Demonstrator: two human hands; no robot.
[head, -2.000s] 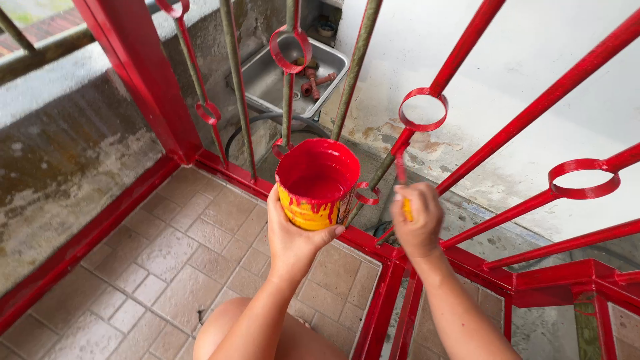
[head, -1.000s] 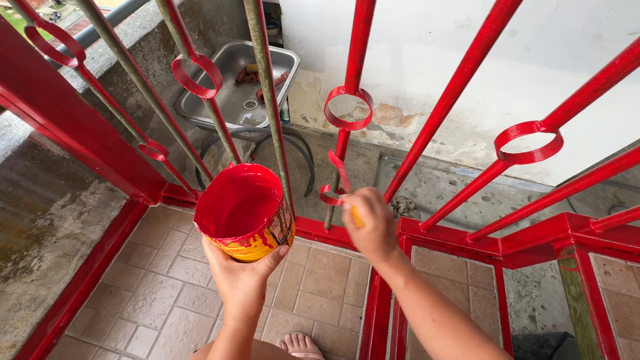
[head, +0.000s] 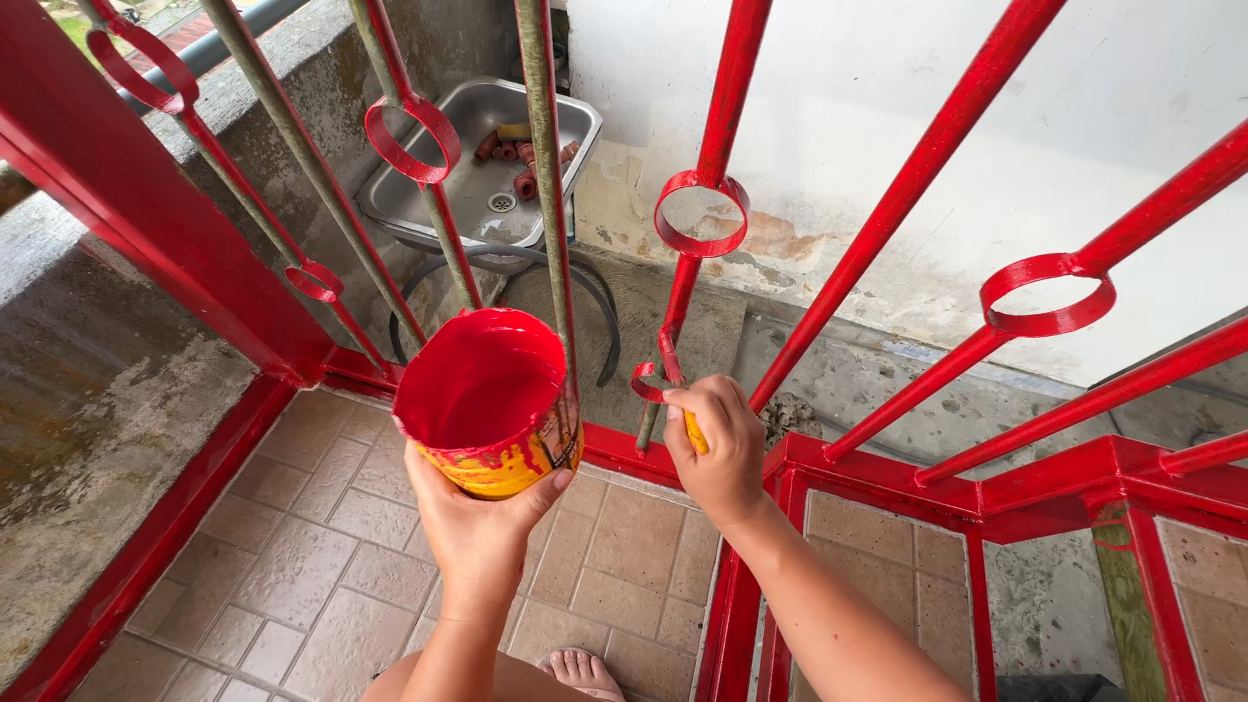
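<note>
My left hand (head: 483, 526) holds a yellow paint can (head: 497, 468) from below, its open top tilted toward me. Red paint coats its inside and runs down the outer wall. My right hand (head: 720, 448) grips the yellow handle of a paintbrush (head: 696, 433). Its red bristle end lies against a metal baluster (head: 680, 302), just above a small red ring (head: 645, 382). That baluster is red down to the brush, and its foot below is dull and greenish. A larger red ring (head: 702, 214) sits higher on it.
Partly painted balusters (head: 551, 195) stand on the left, red ones (head: 907, 171) on the right. A red bottom rail (head: 624, 450) borders the tiled floor (head: 322, 546). Beyond are a steel sink (head: 468, 210) holding reddish pipe fittings, a dark hose (head: 609, 322) and a white wall (head: 877, 117). A sandaled foot (head: 582, 673) is below.
The view has shifted since the earliest frame. The can has moved left relative to the balusters, away from the one being brushed. The brush is lower on that baluster than one second ago.
</note>
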